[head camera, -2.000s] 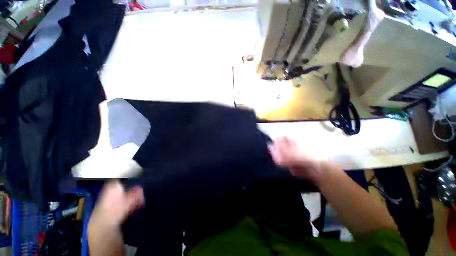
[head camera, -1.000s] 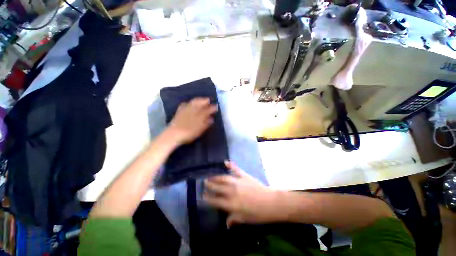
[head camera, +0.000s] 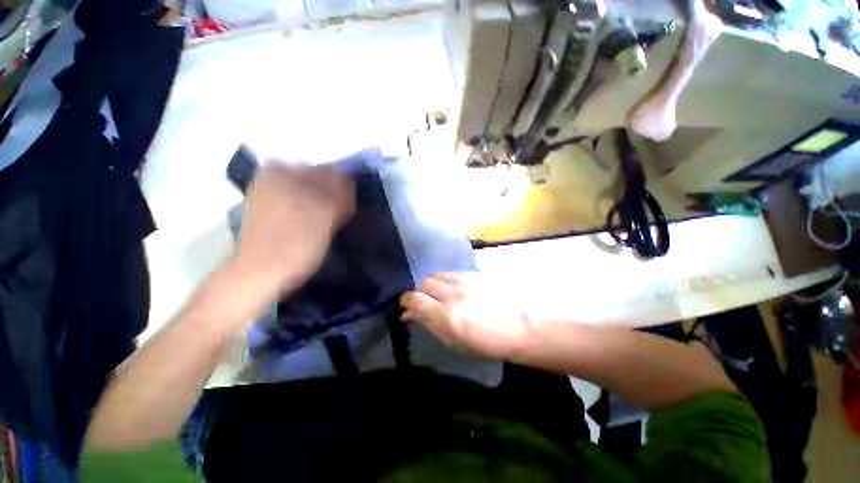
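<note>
A black fabric piece (head camera: 354, 250) lies over a grey-blue piece (head camera: 426, 212) on the white table, left of the needle area. My left hand (head camera: 294, 219) is blurred over the upper left part of the black piece, near a dark folded end; whether it grips the cloth is unclear. My right hand (head camera: 464, 313) rests at the lower right corner of the black piece, fingertips on its edge. Two dark strips show below the black piece on the paler fabric.
The cream sewing machine (head camera: 754, 90) stands at right with its lamp lit. Black scissors (head camera: 636, 212) lie on its bed, a pink cloth (head camera: 671, 94) hangs above. A black and grey fabric bundle (head camera: 71, 255) covers the left of the table.
Since one second ago, my left hand has moved left across the black piece, and its upper left end now looks turned outward. My right hand has moved slightly right and up.
</note>
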